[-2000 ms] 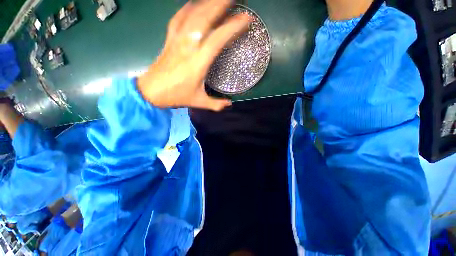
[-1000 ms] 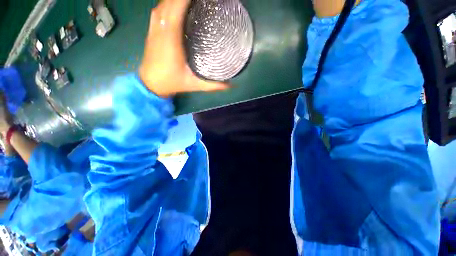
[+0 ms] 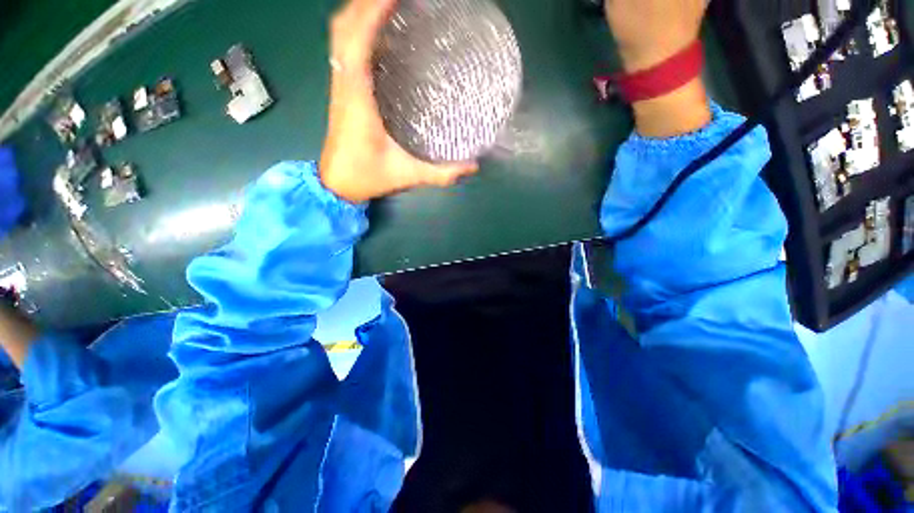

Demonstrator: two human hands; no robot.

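Observation:
A round silver-grey screw plate (image 3: 448, 80), densely dotted, is at the top centre over the green mat. My left hand (image 3: 366, 125) grips its left and lower edge, with the thumb along the bottom; the upper fingers are cut off by the top edge. My right hand (image 3: 656, 22) is at the top edge, right of the plate, mostly cut off, so its fingers and anything in them are hidden. A red wrist strap (image 3: 661, 76) is around my right wrist.
Several small circuit-board modules (image 3: 244, 86) lie on the green bench mat (image 3: 481, 215) at the left. A black compartment tray (image 3: 810, 293) with modules is at the right. A black cord (image 3: 692, 172) crosses my right sleeve. Another person's sleeve (image 3: 75, 406) is at lower left.
My left hand has closed on the plate's edge. My right forearm has moved up the view, so the red strap and part of the hand now show. More of the black tray shows.

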